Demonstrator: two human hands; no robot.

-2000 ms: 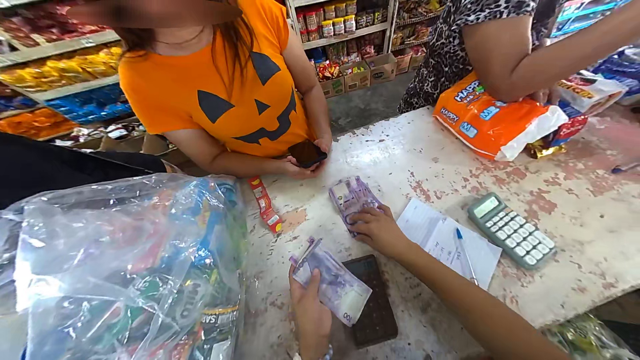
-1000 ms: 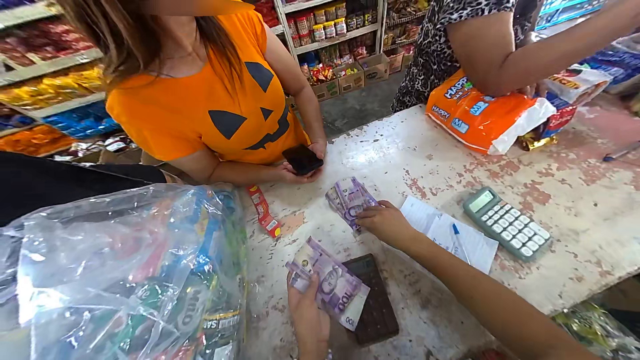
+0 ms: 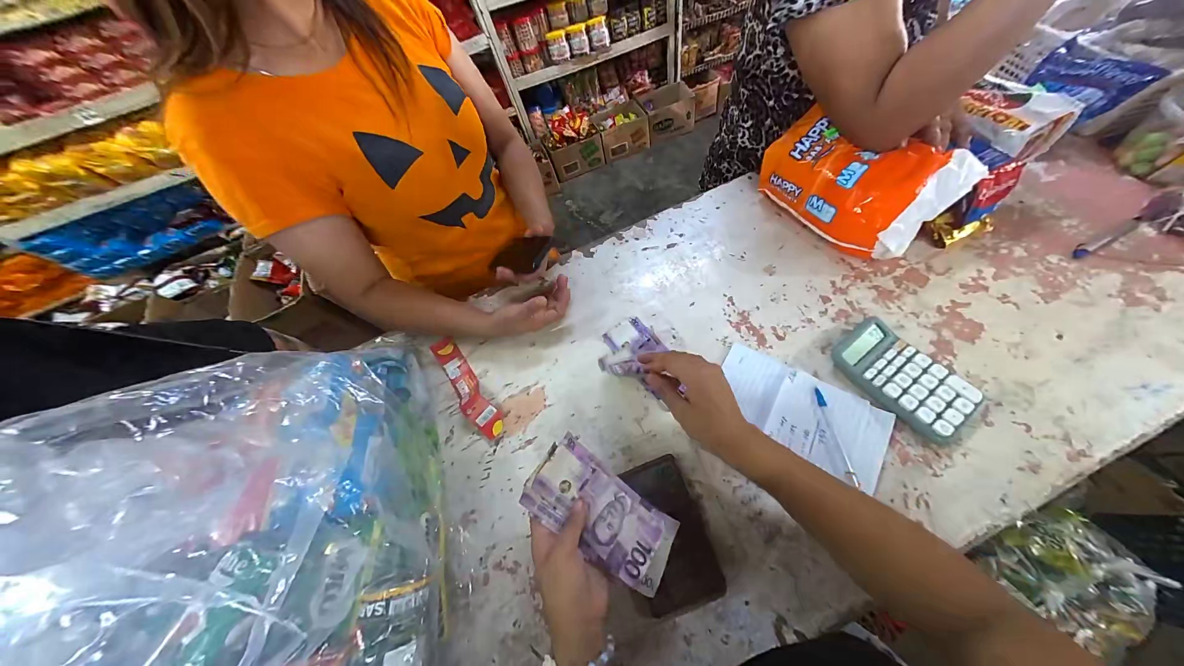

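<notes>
My left hand (image 3: 569,573) grips several purple banknotes (image 3: 615,523), thumb on top, above a dark flat case or wallet (image 3: 694,546) on the worn painted counter (image 3: 592,370). Farther forward, my right hand (image 3: 694,398) has its fingers on other purple banknotes (image 3: 634,342), which lie at the counter's middle. Beside my right forearm lie folded paper with handwriting (image 3: 786,416) and a blue-capped pen (image 3: 837,439) on it. A grey-green calculator (image 3: 911,379) is to the right of the paper. A red packet strip (image 3: 467,388) rests left of the notes.
A large clear plastic bag of goods (image 3: 213,518) fills the left. Across the counter, a person in an orange shirt (image 3: 370,148) holds a dark phone (image 3: 523,254). Another person leans by an orange diaper pack (image 3: 860,185). Stocked shelves (image 3: 592,65) stand behind.
The person in the orange shirt has moved one hand away from the phone, palm up over the counter. My right hand stays at the notes on the counter; my left still holds its banknotes.
</notes>
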